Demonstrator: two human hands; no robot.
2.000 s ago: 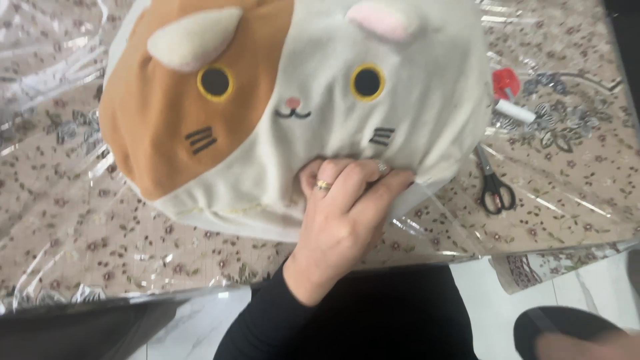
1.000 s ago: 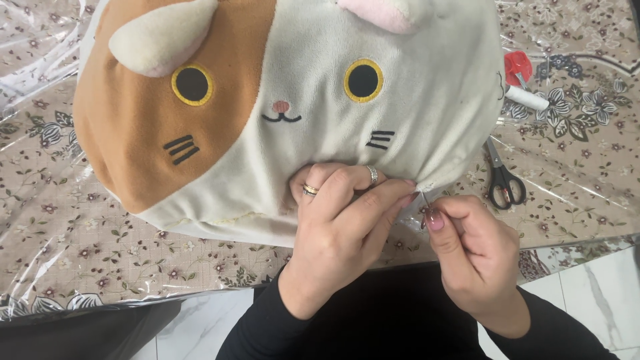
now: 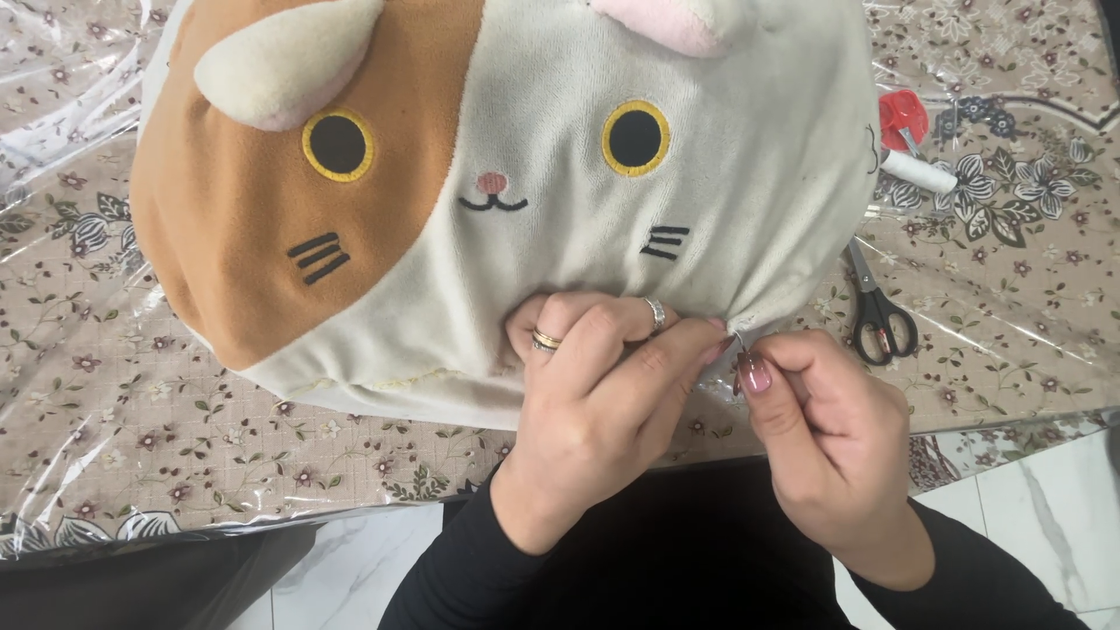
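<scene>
A large plush cat cushion [image 3: 560, 210], white with an orange patch and embroidered face, lies on the table. My left hand [image 3: 604, 385], with rings on two fingers, pinches the white fabric at its lower edge. Just to the right, my right hand [image 3: 822, 437] holds a small sewing needle [image 3: 740, 339] between thumb and forefinger, its point at the gathered fabric beside my left fingertips. Part of the needle is hidden by the fingers. A ragged yellowish seam [image 3: 411, 379] runs along the cushion's lower left edge.
Black-handled scissors [image 3: 884, 324] lie right of the cushion. Above them are a spool of white thread [image 3: 919, 171] and a red plastic object [image 3: 903, 118]. Clear plastic covers the floral tablecloth [image 3: 980, 367]. The table's front edge is close to my body.
My right hand, blurred at the lower right two seconds ago, has come up to the cushion's lower edge beside my left hand. Since one second ago, both hands have hardly moved.
</scene>
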